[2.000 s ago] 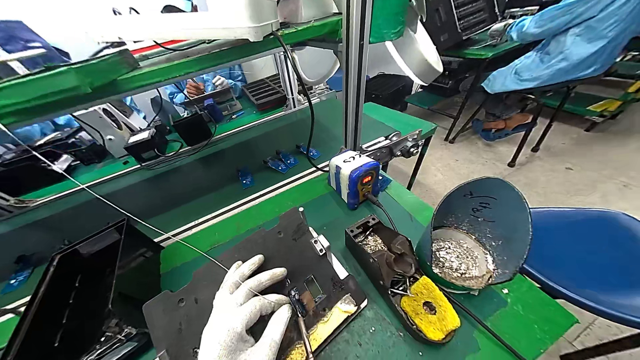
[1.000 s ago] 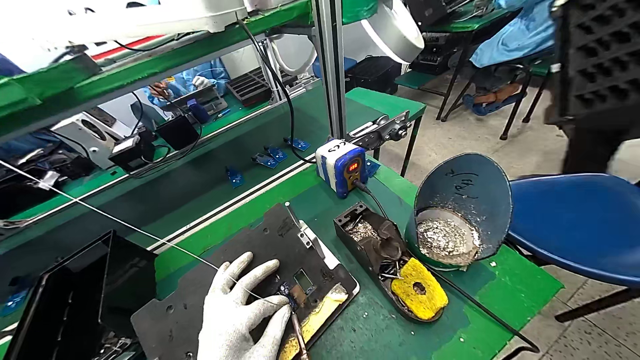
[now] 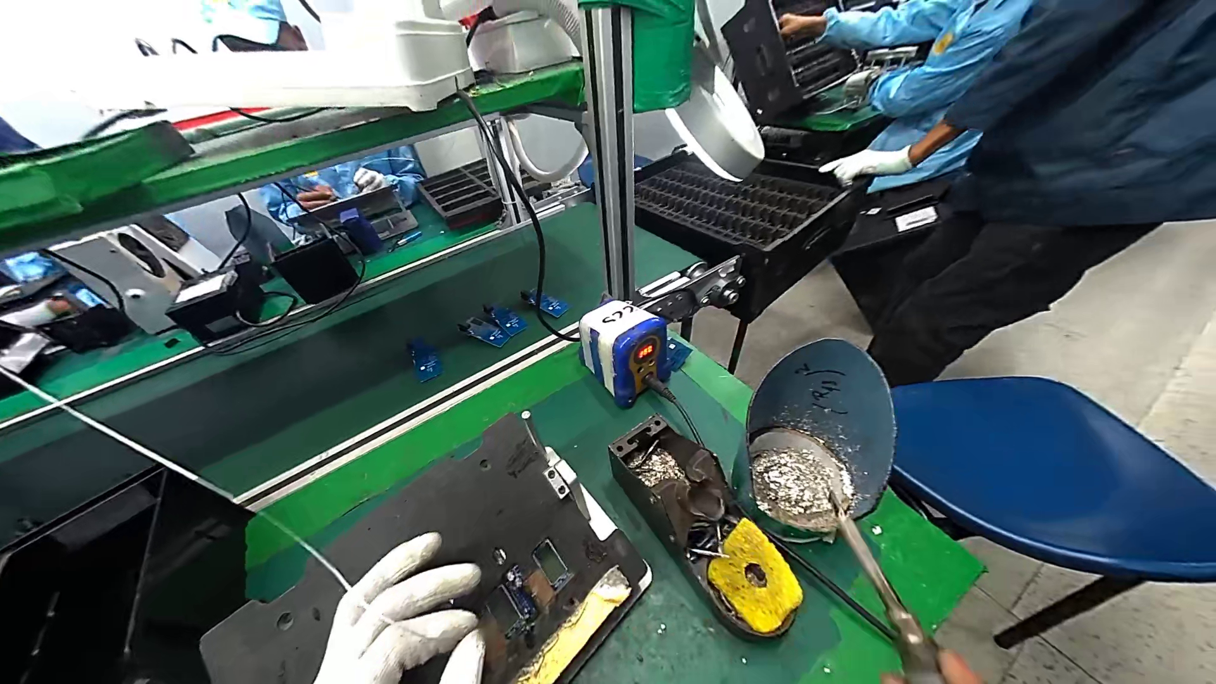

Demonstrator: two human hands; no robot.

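Observation:
My left hand [image 3: 404, 617], in a white glove, rests at the black fixture plate [image 3: 418, 513], with a thin solder wire [image 3: 171, 464] running up to it from the left. A small blue circuit board [image 3: 519, 594] lies in the plate beside its fingers. My right hand [image 3: 936, 670], barely in view at the bottom edge, holds a soldering iron [image 3: 879, 575]. The iron's tip is inside the tilted blue-grey cup [image 3: 822, 399], at the silvery solder scraps [image 3: 798, 480]. Between them is the iron stand [image 3: 665, 503] with a yellow sponge [image 3: 755, 577].
Behind the stand is a blue soldering station [image 3: 624, 351]. Blue boards [image 3: 484, 331] lie on the conveyor beyond the bench edge. A black bin [image 3: 114, 570] stands at left, a blue chair [image 3: 1035, 465] at right. A person [image 3: 1064, 142] handles a large black tray [image 3: 736, 204] behind.
The soldering iron has moved right, from the board in the plate to the cup of scraps. A person with a large black tray has come into view at the back right.

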